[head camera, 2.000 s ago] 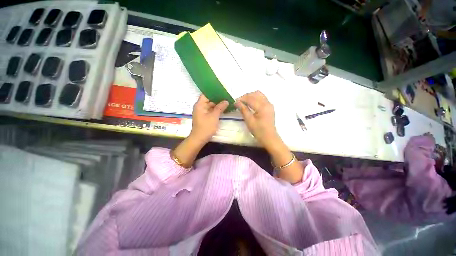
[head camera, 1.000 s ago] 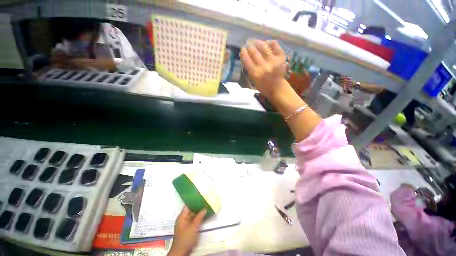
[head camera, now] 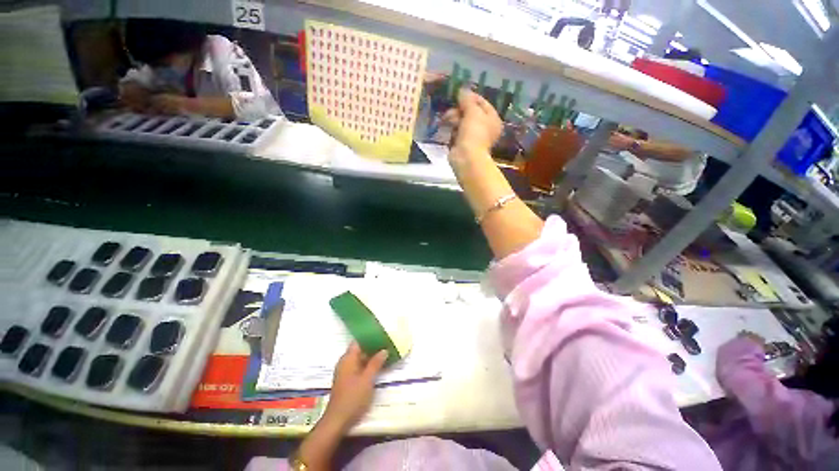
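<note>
My left hand (head camera: 354, 382) holds the lower end of a green-and-yellow strip (head camera: 366, 327) between thumb and fingers, above a printed record sheet (head camera: 308, 336) on a clipboard. The strip's green side shows most, with pale yellow at its lower right. My right hand (head camera: 476, 124) is raised at the shelf edge, its fingers bent close together at a row of small green strips (head camera: 515, 97) hanging there. I cannot tell if the fingers grip one of them.
A white tray (head camera: 207, 322) of glossy black watch-like units lies left. A dot-covered yellow sheet (head camera: 363, 92) hangs from the shelf. The green conveyor (head camera: 276, 207) runs behind the bench. Loose black units (head camera: 681, 327) lie right, near another person's pink sleeve (head camera: 750, 368). A slanted grey post stands right.
The view has lifted from the bench. My right hand left the strip, rose to the shelf and now sits slightly lower beside the hanging green strips. My left hand kept the strip.
</note>
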